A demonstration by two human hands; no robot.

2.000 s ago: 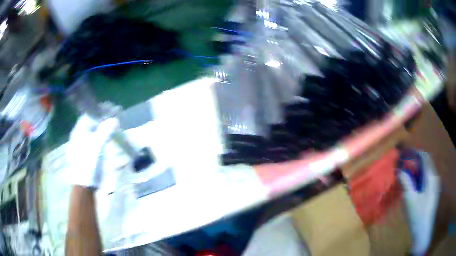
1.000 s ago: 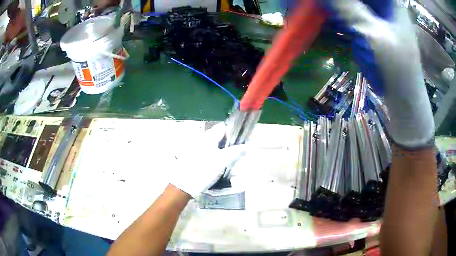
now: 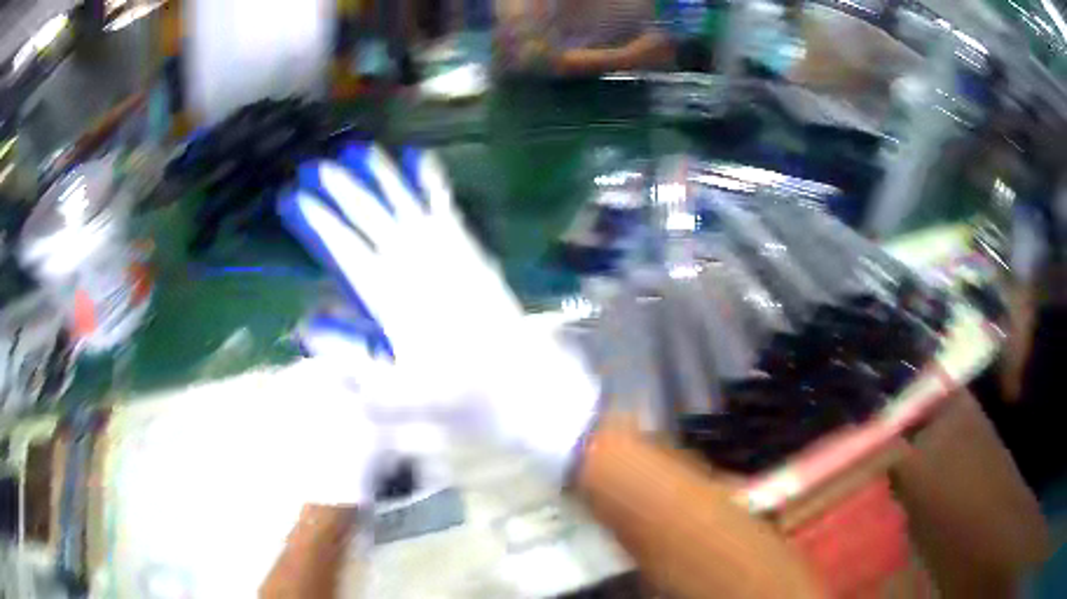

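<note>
The picture is blurred. My right hand (image 3: 433, 293), in a white and blue glove, is at the centre with its fingers apart and nothing seen in it. It covers most of my gloved left hand (image 3: 363, 398), which is closed around silver tubes largely hidden behind the right hand. Their black end fitting (image 3: 396, 476) shows below the hands, just above the flat grey metal plate (image 3: 419, 516) on the whitish sheet (image 3: 222, 468).
At right is a fanned row of silver tubes (image 3: 714, 322) with black ends. A carton with red rods (image 3: 860, 544) is below the bench edge at lower right. A dark heap (image 3: 252, 158) and a bucket (image 3: 100, 287) are at back left. A person's arm (image 3: 614, 55) is across the bench.
The red rod that my right hand held over the tube tops is gone from the hand. The right hand has come down across my left hand with fingers spread. The view has turned right.
</note>
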